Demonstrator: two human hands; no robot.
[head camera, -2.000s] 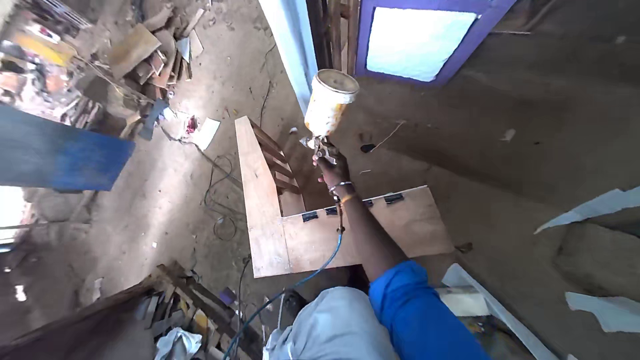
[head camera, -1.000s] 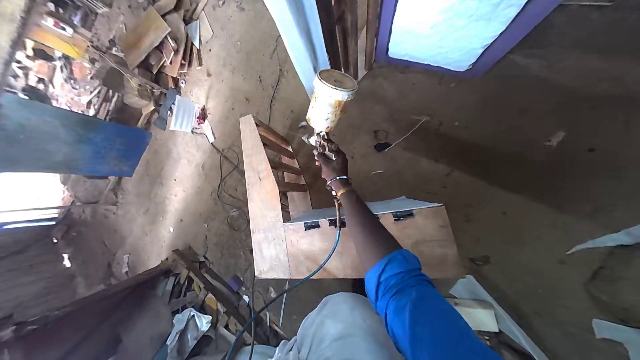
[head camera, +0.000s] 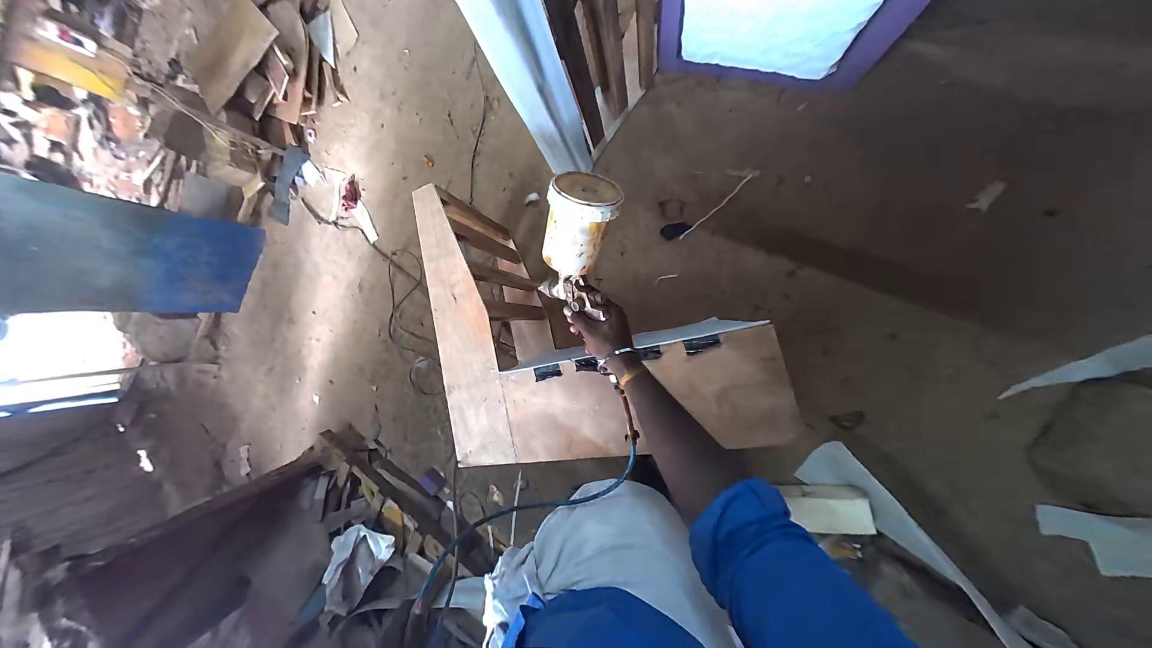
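My right hand (head camera: 601, 326) grips a gravity-feed spray gun (head camera: 567, 290), whose white cup (head camera: 580, 225) with yellow-brown stains stands on top. A blue air hose (head camera: 531, 506) runs from the gun's handle down past my knee. Beneath and beyond the hand is a wooden frame with a plywood panel (head camera: 576, 418), a long side board (head camera: 459, 324) and several slats (head camera: 486, 241). Strips of black tape (head camera: 702, 344) hold a pale sheet (head camera: 666, 337) along the panel's edge. My left hand is out of view.
Wood scraps (head camera: 243, 63) lie in a heap at the upper left, near a blue panel (head camera: 135, 247). A pale post (head camera: 535, 81) and a purple-framed white panel (head camera: 778, 36) stand ahead. More scrap wood (head camera: 387, 486) is at the lower left; a wood block (head camera: 828, 509) lies at right.
Between the first frame and now, the view has shifted somewhat. My right hand still grips the spray gun, which is now lower in view relative to the pale post.
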